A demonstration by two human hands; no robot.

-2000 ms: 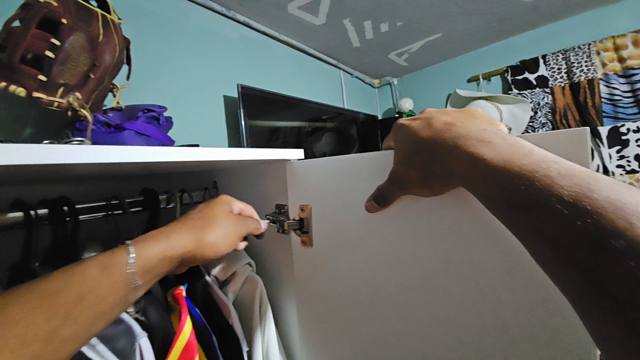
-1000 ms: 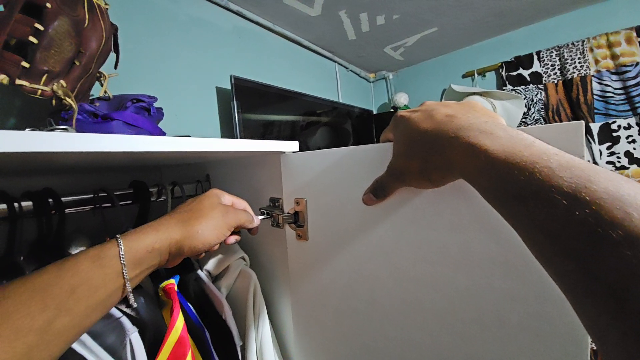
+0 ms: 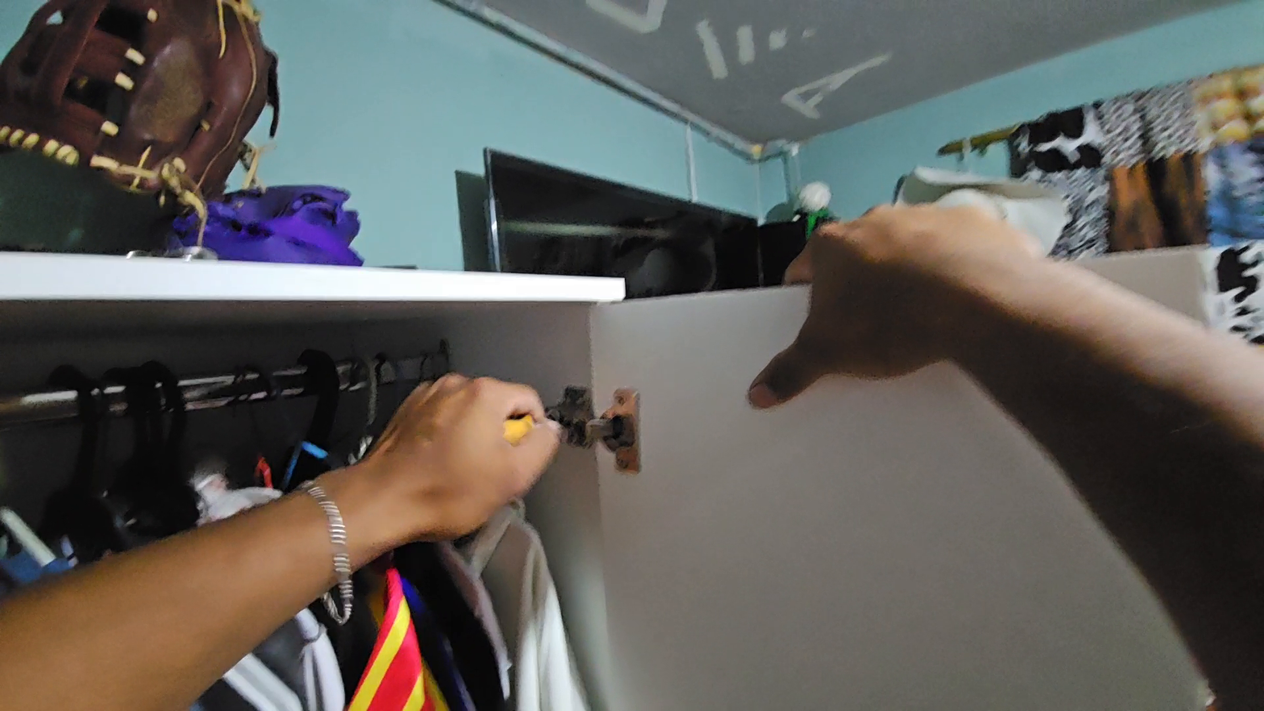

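Note:
My left hand [image 3: 472,449], a chain bracelet [image 3: 338,543] on its wrist, is closed around a small tool with a yellow handle [image 3: 518,428], possibly a screwdriver. The tool's front end is at a metal cabinet hinge [image 3: 600,425], which joins the side panel to the white wardrobe door [image 3: 839,553]. Whether the tip sits in a screw cannot be told. Gripping the top edge of that opened door is my right hand [image 3: 879,296], its thumb on the near face and its fingers hidden behind.
Clothes on black hangers [image 3: 148,434] hang from a metal rod [image 3: 217,388], with a red-and-yellow striped tie [image 3: 395,652]. On the white top shelf [image 3: 326,278] lie a leather baseball glove [image 3: 148,89] and a purple cloth item [image 3: 272,225]. A dark flat screen [image 3: 612,222] stands behind the door.
The yellow handle now shows in my left hand, where the earlier frames show only its closed fingers at the hinge. My right hand stays on the door's top edge.

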